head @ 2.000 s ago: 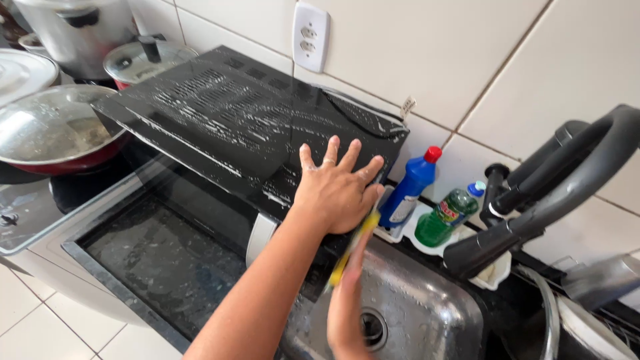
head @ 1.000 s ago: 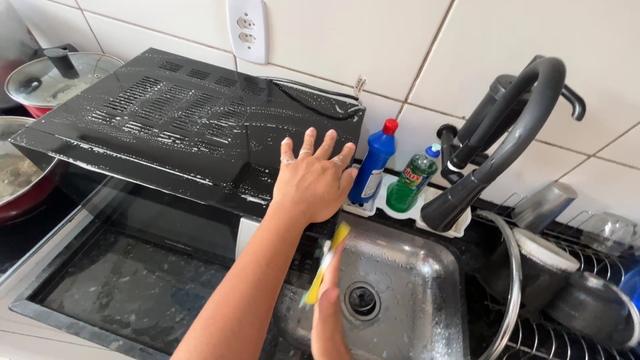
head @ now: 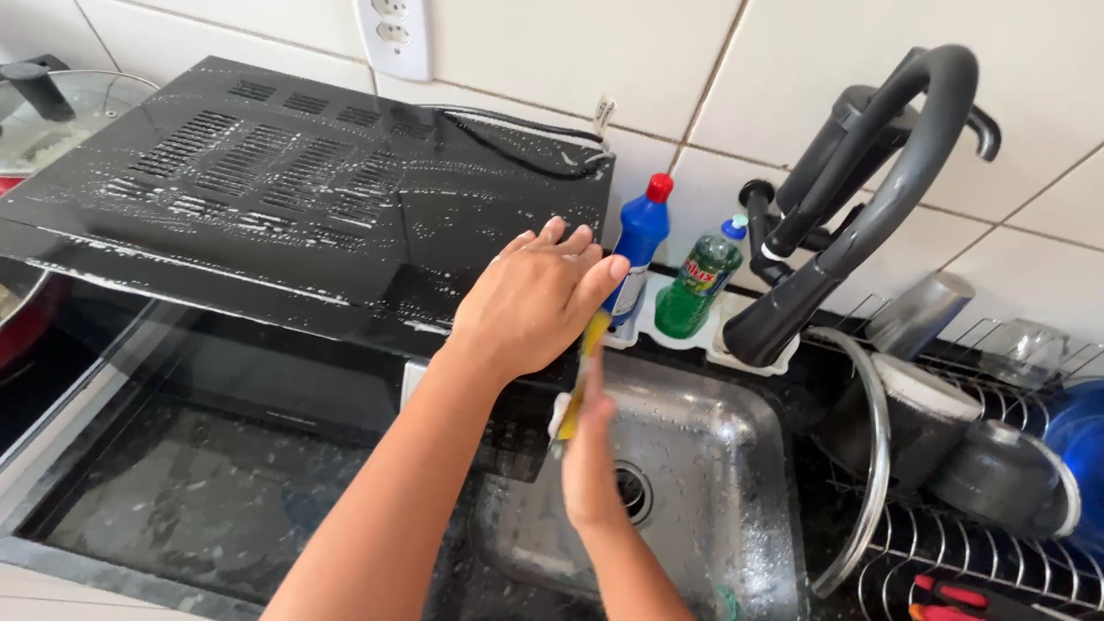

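A black metal oven, wet with suds and slotted with vents, stands on the counter with its glass door lowered toward me. My left hand lies with fingers spread on the top near its right corner. Lower and to the right, my right hand holds a yellow sponge with foam on it against the oven's right side; its fingers are blurred. A black power cord rests on the top at the back.
Right of the oven are a steel sink, a blue bottle, a green dish-soap bottle and a black faucet. A dish rack holds pots and cups. A lidded pan stands at the left; a wall outlet is behind.
My left hand stays on the oven top, its fingers now turned more to the right. The right hand and sponge have moved somewhat along the oven's right side. The view has shifted right.
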